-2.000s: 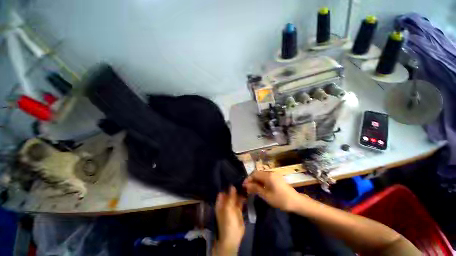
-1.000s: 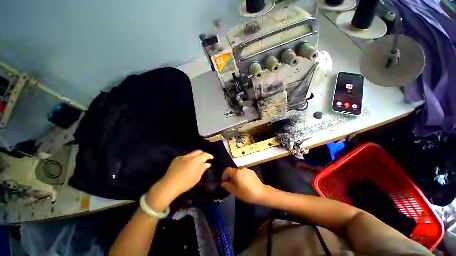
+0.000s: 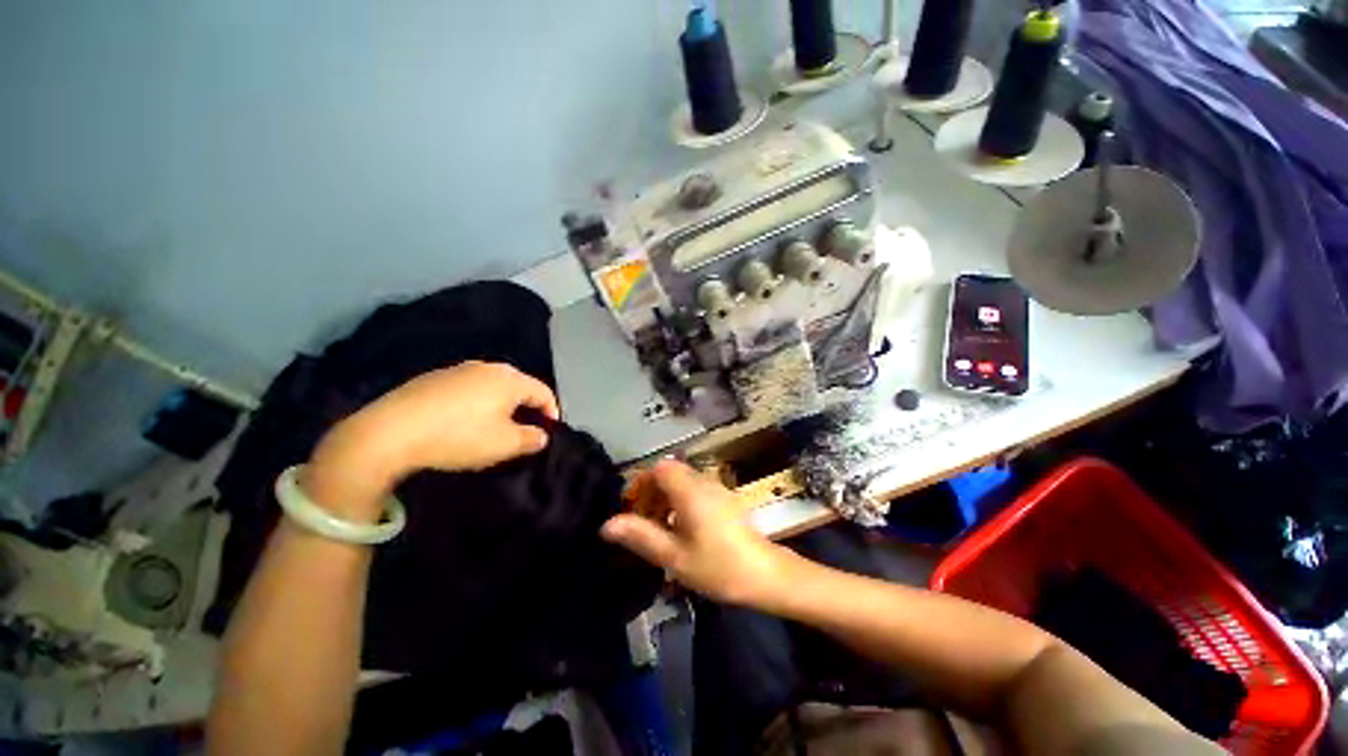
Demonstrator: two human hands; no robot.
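A heap of black fabric [image 3: 488, 576] lies left of the overlock machine [image 3: 754, 266] and hangs over the table's front edge. My left hand [image 3: 444, 421], with a pale bangle at the wrist, is on top of the heap, thumb and fingertips closed on a fold of it. My right hand [image 3: 702, 539] is at the heap's right edge, in front of the machine's yellowish base plate [image 3: 769, 488]. Its thumb and fingers are bent near the cloth; whether they grip it is unclear. The cloth is away from the presser foot area [image 3: 680, 362].
A lit smartphone [image 3: 988, 337] lies right of the machine. Dark thread cones [image 3: 710, 74] and a round disc [image 3: 1101, 266] stand behind it. Lint [image 3: 840, 473] hangs at the table edge. A red basket [image 3: 1035, 517] with black pieces is lower right. Purple fabric [image 3: 1183, 192] is upper right; another machine [image 3: 74, 591] is left.
My left hand has moved up and left onto the heap, drawing a fold up. My right hand has shifted slightly, its fingers more spread. The camera view has also shifted.
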